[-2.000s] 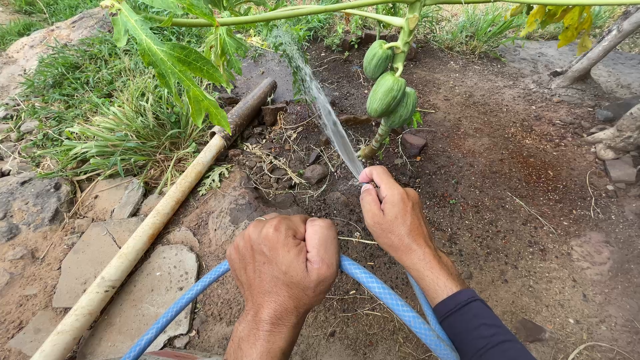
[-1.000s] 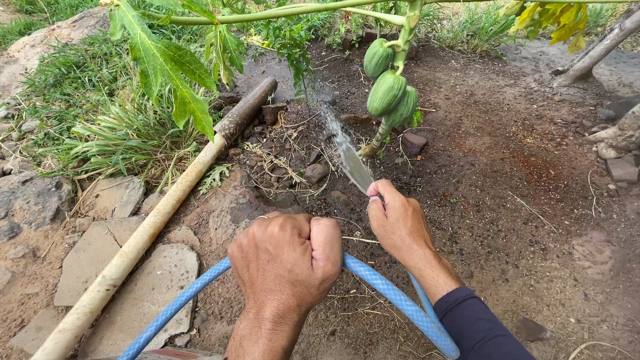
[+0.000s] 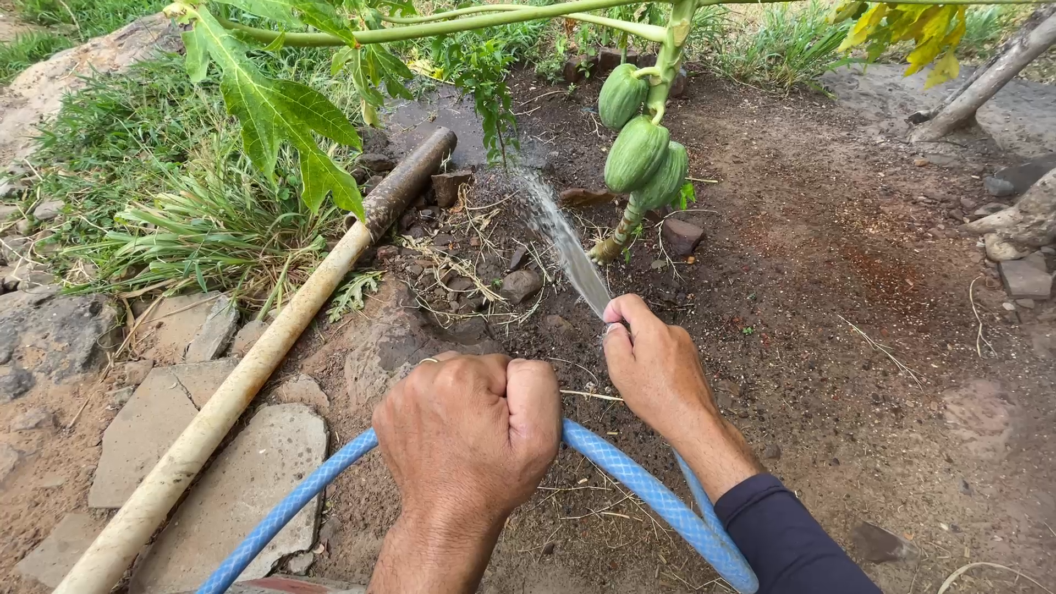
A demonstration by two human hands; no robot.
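My left hand (image 3: 466, 425), with a ring on one finger, is closed around a blue braided garden hose (image 3: 660, 495) at lower centre. The hose loops to the right and back up under my right forearm. My right hand (image 3: 656, 355) grips the hose's end, which the fingers mostly hide. From there a fanned water stream (image 3: 569, 252) sprays up and left onto the soil near a small leafy plant (image 3: 491, 91). Just right of the stream stands a papaya stem (image 3: 631, 219) bearing several green papayas (image 3: 637, 154).
A long dirty pipe (image 3: 247, 363) slants across the left side, over flat stone slabs (image 3: 256, 487) and beside grass (image 3: 198, 231). A papaya leaf (image 3: 276, 115) and a long green stalk (image 3: 462, 26) hang across the top. Rocks (image 3: 521, 285) lie near the stem; a tree trunk (image 3: 990, 74) stands upper right.
The water stream, which reached farther up and left two seconds ago, now falls shorter and lower. Both hands keep nearly the same places on the hose.
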